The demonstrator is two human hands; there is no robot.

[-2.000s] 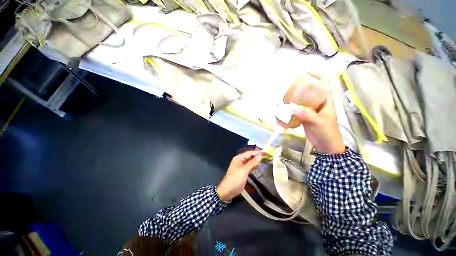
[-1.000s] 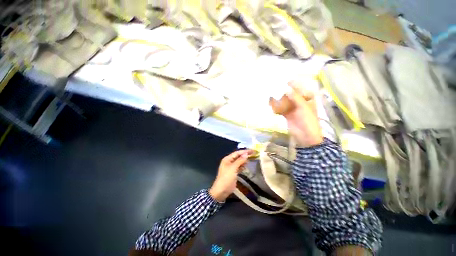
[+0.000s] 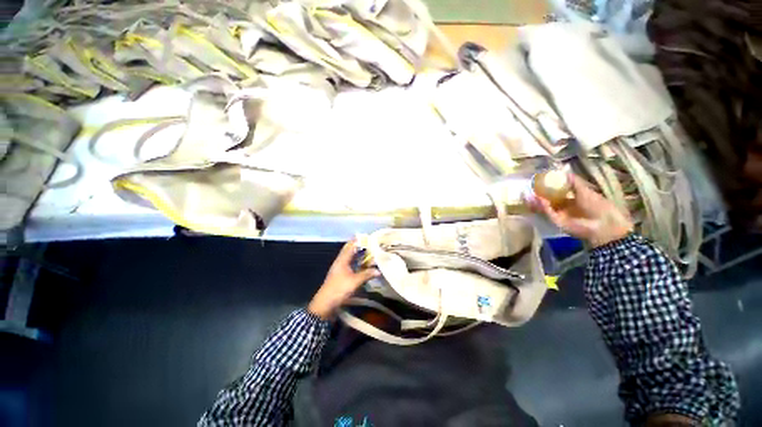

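A beige tote bag (image 3: 455,279) is at the table's front edge, above my lap, its mouth up and the dark zipper line showing. A small blue mark shows on its side and a yellow tip sticks out at its right corner. My left hand (image 3: 341,279) pinches the bag's left corner, where a small yellow tip shows. My right hand (image 3: 585,210) holds an amber glue bottle (image 3: 553,188) just beyond the bag's right end, apart from the bag. The bottle's nozzle cannot be made out clearly.
Another beige bag with a yellow edge (image 3: 205,193) lies on the white table (image 3: 351,138) at left. A row of yellow-edged bags (image 3: 192,50) runs along the back. A stack of bags (image 3: 585,83) with hanging handles is at right. Dark brown material (image 3: 710,92) is at far right.
The view has swung to the right. My right hand has moved with the bottle from above the table to beyond the bag's right end. The bag's mouth and front now show more fully.
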